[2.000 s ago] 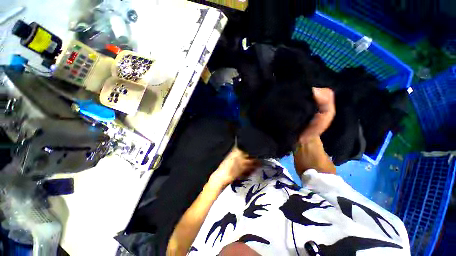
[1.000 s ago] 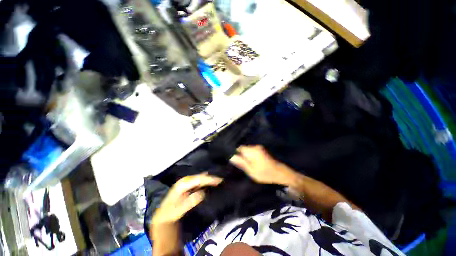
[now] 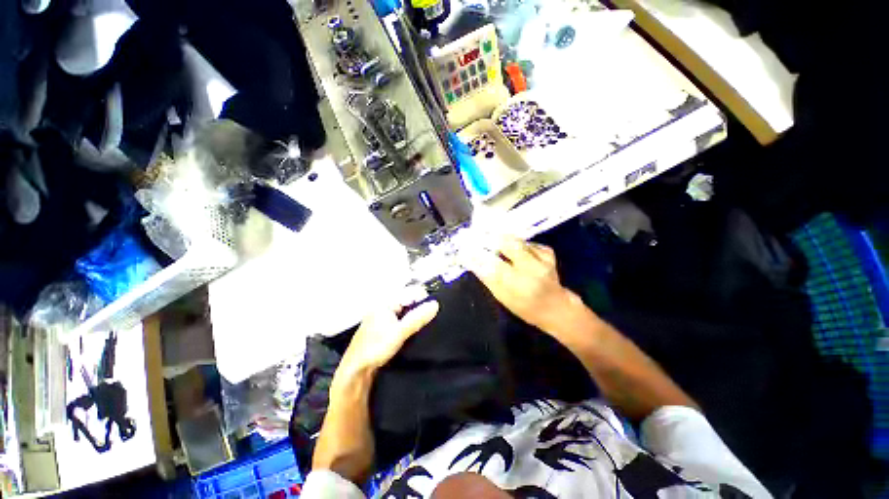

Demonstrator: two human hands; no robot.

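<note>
The black garment (image 3: 453, 346) lies over my lap and reaches up to the table edge at the machine's front. My left hand (image 3: 390, 331) holds the cloth near the edge, thumb on top. My right hand (image 3: 521, 278) is at the clamp area (image 3: 441, 255), fingertips close to the small metal parts; whether they hold a button or cloth cannot be told. The button-sewing machine (image 3: 385, 127) stands just beyond my hands. The button tray (image 3: 502, 166) with dark rounds sits to its right, a blue part (image 3: 468, 166) between them.
The keypad panel (image 3: 468, 78) and orange-red cap (image 3: 515, 76) are behind the tray. A black slab (image 3: 281, 208) lies on the white table (image 3: 283, 292). A white perforated basket (image 3: 166, 283) is at left, a corded item (image 3: 102, 409) below it. Blue crates (image 3: 251, 476) are at lower left and right.
My view has swung left toward the machine. Both hands have moved from the cloth pile to the table edge, bringing black cloth to the machine's front.
</note>
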